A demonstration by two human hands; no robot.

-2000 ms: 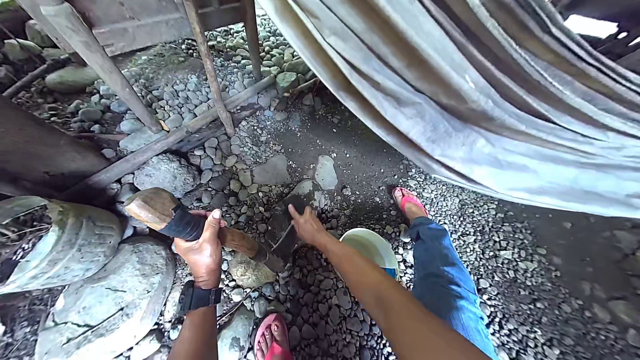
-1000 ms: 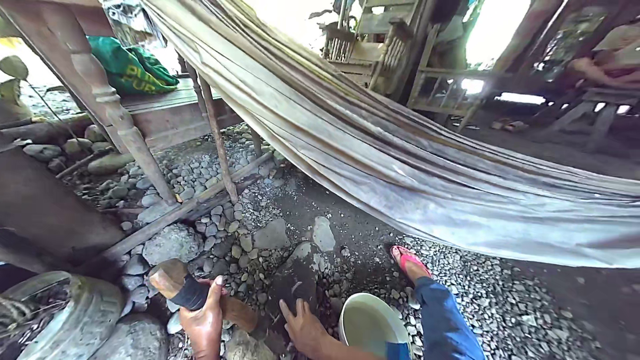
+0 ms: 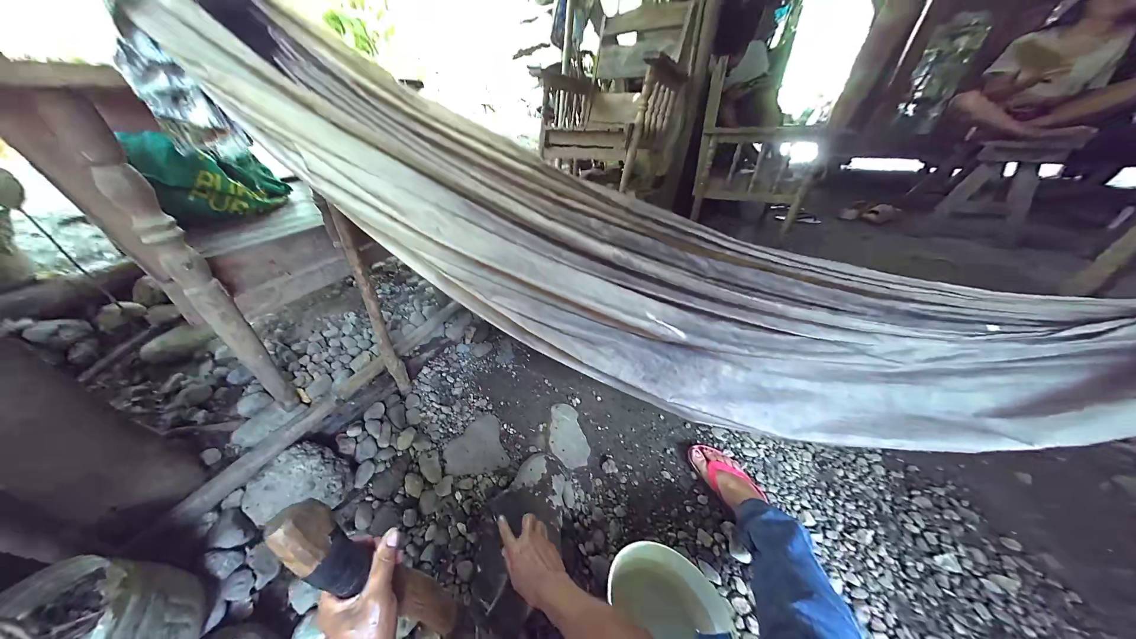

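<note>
My left hand point(image 3: 366, 593) is closed around a thick wooden handle point(image 3: 302, 541) with a black band wrapped on it, at the lower left. The handle runs down to the right toward a dark flat slab or blade point(image 3: 497, 568); its exact kind cannot be told. On that dark surface lies my right hand point(image 3: 534, 557), its fingers spread and pressing flat. Just right of my right forearm stands a pale bucket point(image 3: 661, 590) with cloudy water and a blue item at its lower edge.
A cloth hammock point(image 3: 621, 328) hangs across the view. Wooden posts point(image 3: 169, 231), river stones point(image 3: 297, 484) and an old sack or tub point(image 3: 151, 599) are at left. My foot in a pink flip-flop point(image 3: 723, 470) rests on gravel. Wooden chairs point(image 3: 612, 115) and a seated person point(image 3: 1047, 80) are beyond.
The view has tilted up, bringing in the chairs and seated person. My right hand, earlier at the dark piece's upper end, now lies flat on it. My left hand keeps hold of the handle.
</note>
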